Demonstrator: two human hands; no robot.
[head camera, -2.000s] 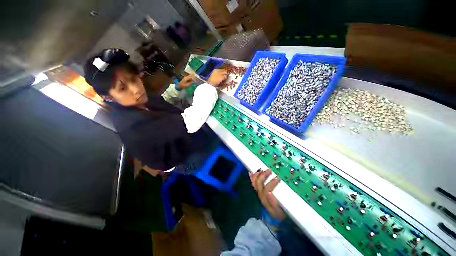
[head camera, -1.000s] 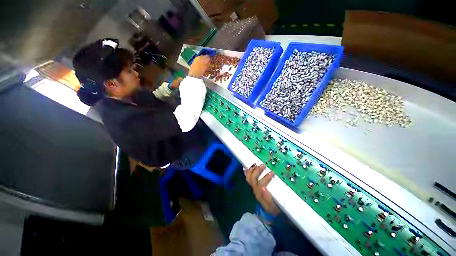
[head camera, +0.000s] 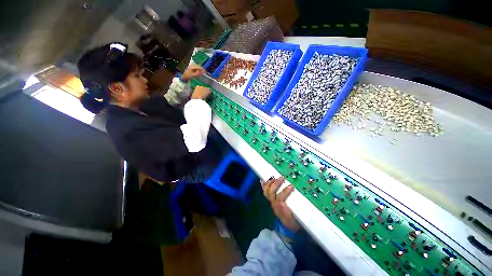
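My left hand (head camera: 279, 202), with a blue band at the wrist, rests its fingertips on the white near edge (head camera: 315, 221) of the line. Its fingers are a little apart and I see no part in it. My right hand is out of the picture. Beside my left hand, the long strip of green circuit boards (head camera: 353, 211) runs from upper left to lower right, dotted with small components. Two blue bins of silvery-grey and dark cylinders (head camera: 319, 91) (head camera: 271, 75) stand behind the boards. A loose pile of cream parts (head camera: 396, 109) lies right of them.
A neighbouring person (head camera: 156, 129) works at left with both hands at the far end of the boards. Near them are an orange-brown pile (head camera: 236, 71) and a smaller blue bin (head camera: 216, 63). Black strips (head camera: 479, 205) lie at far right. A blue stool (head camera: 231, 175) stands below the line.
The neighbour's nearer hand has moved from the orange-brown pile to the boards, and their head has turned to the work. The view has shifted slightly. My left hand stays on the edge.
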